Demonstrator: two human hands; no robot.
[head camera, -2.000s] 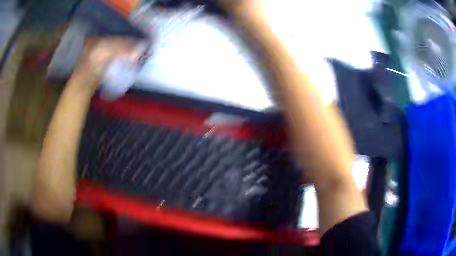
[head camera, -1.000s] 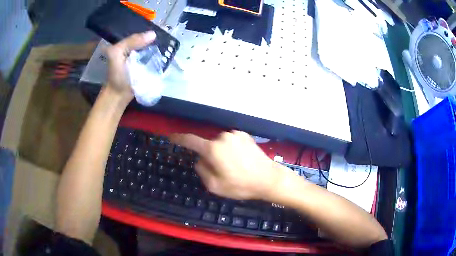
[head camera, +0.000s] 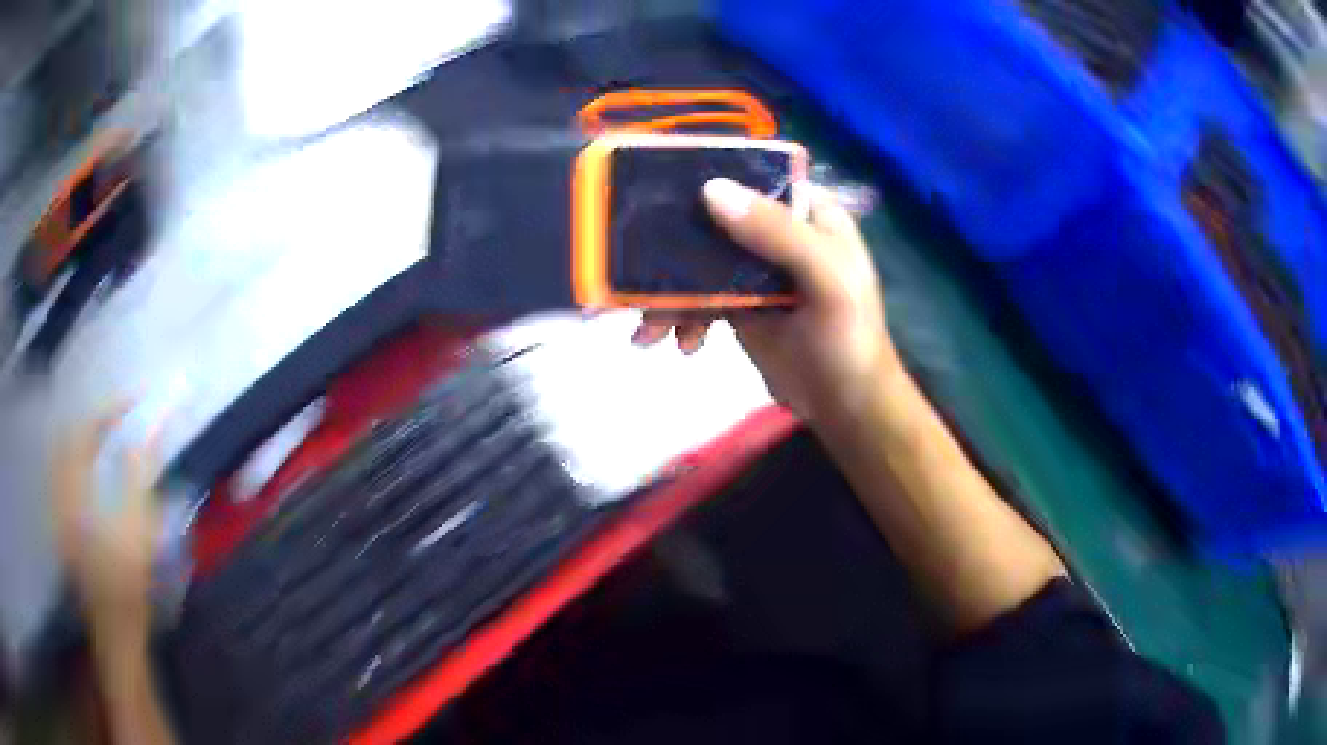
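The frame is blurred. My right hand grips a handheld device with an orange rim and dark screen, thumb on its face, above the dark mat. An orange wrist strap loops from its far side. My left hand is blurred at the left, near the metal plate's front edge, fingers spread; no object shows in it. Another orange-and-black device lies at the upper left on the plate.
The keyboard sits in the red keyboard tray at lower left, with white paper at its right end. Perforated metal plate at left, black mat beyond the tray. Blue plastic bins fill the upper right over the green bench.
The view has swung right. My right hand has left the keyboard and now holds a device. The device and crumpled clear bag have gone from my left hand, which is now at the left.
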